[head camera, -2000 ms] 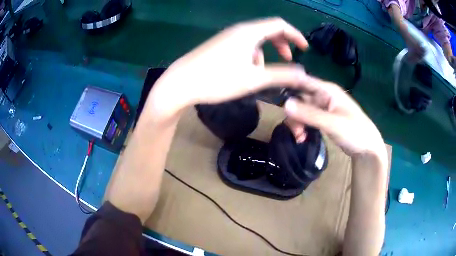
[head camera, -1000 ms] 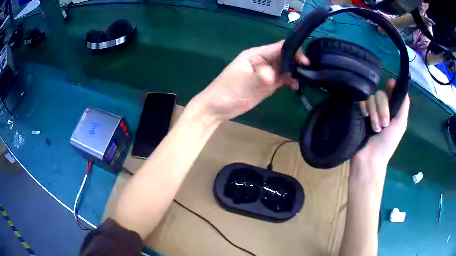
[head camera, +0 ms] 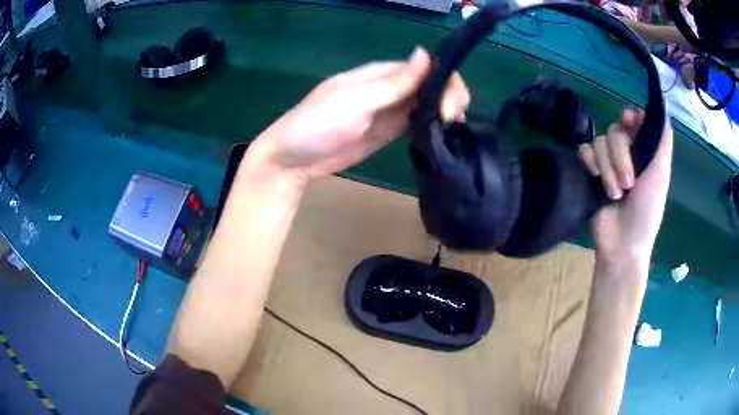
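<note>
Black over-ear headphones are held up above the cardboard, band at the top and the two cups close together below. My left hand grips the band's left side, with the thumb and fingers around it. My right hand grips the band's right side, with fingers inside it near the right cup. The black oval dock lies below on the cardboard sheet. Its two glossy wells hold nothing. A short cable leaves its far edge, partly hidden by the headphones.
A silver charger box stands left, with a mostly hidden phone behind my left forearm. A thin black cable crosses the cardboard. More headphones lie on the green belt, others behind the held pair. White scraps lie right. A person's arm shows top right.
The headphones are lifted off the dock. Since one second ago, the cups have swung left and closer together, and my left hand has moved left. Another pair shows on the belt behind.
</note>
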